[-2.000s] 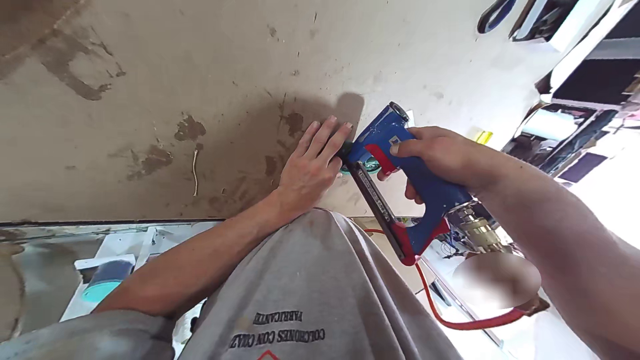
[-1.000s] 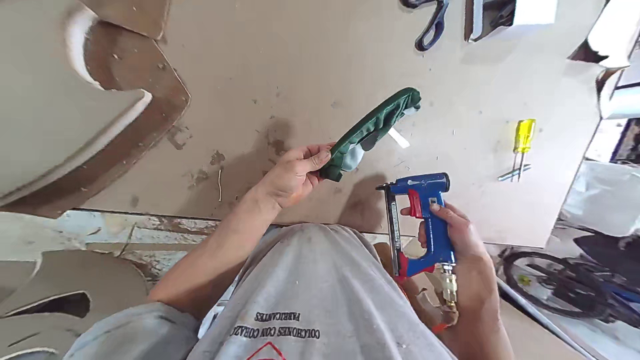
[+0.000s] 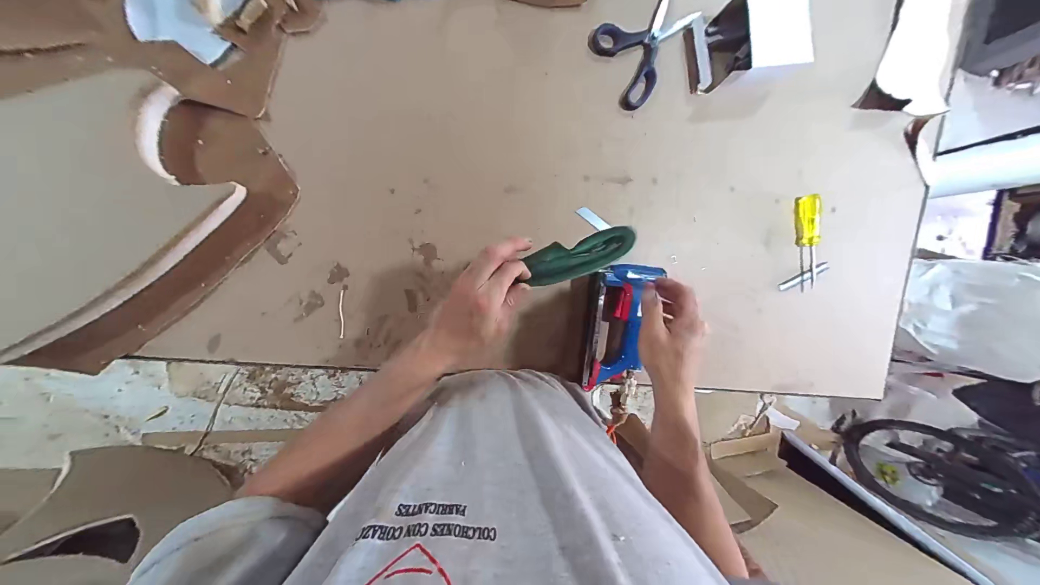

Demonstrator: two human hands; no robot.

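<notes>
Near the middle of the table, my left hand [image 3: 481, 305] grips one end of a green fabric-covered piece [image 3: 581, 256], whose curved far end points right. A flat pale strip [image 3: 592, 218] shows just behind it. The blue and red pneumatic stapler [image 3: 624, 325] stands at the table's front edge, to the right of my left hand, with its hose fitting toward my body. My right hand [image 3: 674, 325] is at the stapler's right side, fingers bent by its upper end; whether they still grip it cannot be told.
Black-handled scissors [image 3: 642, 53] and an open box [image 3: 727, 49] lie at the far side. A yellow-handled screwdriver [image 3: 808, 219] and a small metal rod [image 3: 788, 284] are at right. Cut brown panels [image 3: 236, 175] cover the left. A bicycle [image 3: 934, 479] is beyond the table, lower right.
The green piece, raised at an angle one second ago, is now lower and closer to the stapler. My right hand has shifted from the stapler's handle to its upper right side.
</notes>
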